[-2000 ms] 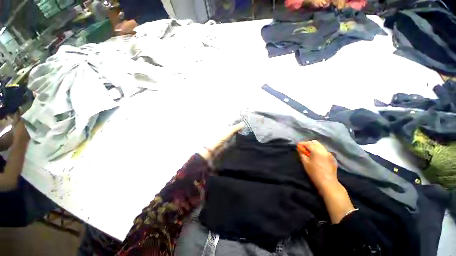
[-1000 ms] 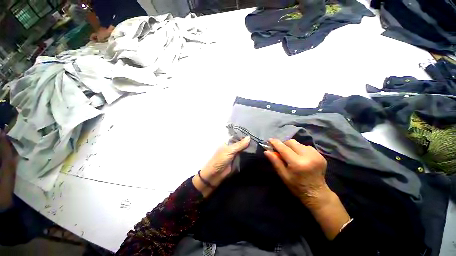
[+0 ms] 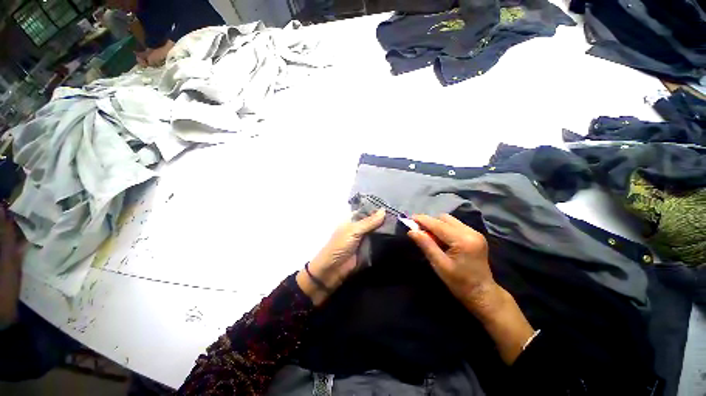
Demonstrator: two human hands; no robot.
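Observation:
A denim jacket [image 3: 495,201] lies inside out in front of me, grey inner side at the top and black lining [image 3: 387,309] nearer me. My left hand [image 3: 341,251] grips the edge of the grey cloth at a seam between thumb and fingers. My right hand [image 3: 457,255] holds the thread snips [image 3: 409,223], mostly hidden by the fingers, with the pale metal tip at the seam beside my left thumb. A placket with small metal buttons [image 3: 452,172] runs along the jacket's far edge.
Pale grey-green garments [image 3: 93,147] are heaped at the left. Dark jackets [image 3: 480,39] lie at the back and right, one with yellow-green embroidery [image 3: 667,213]. Parts of other people show at the left and upper left edges of the white table [image 3: 255,193].
The left hand has come up into clear view, gripping the seam. The right hand has moved left to it with the snips. The far placket edge now lies straighter.

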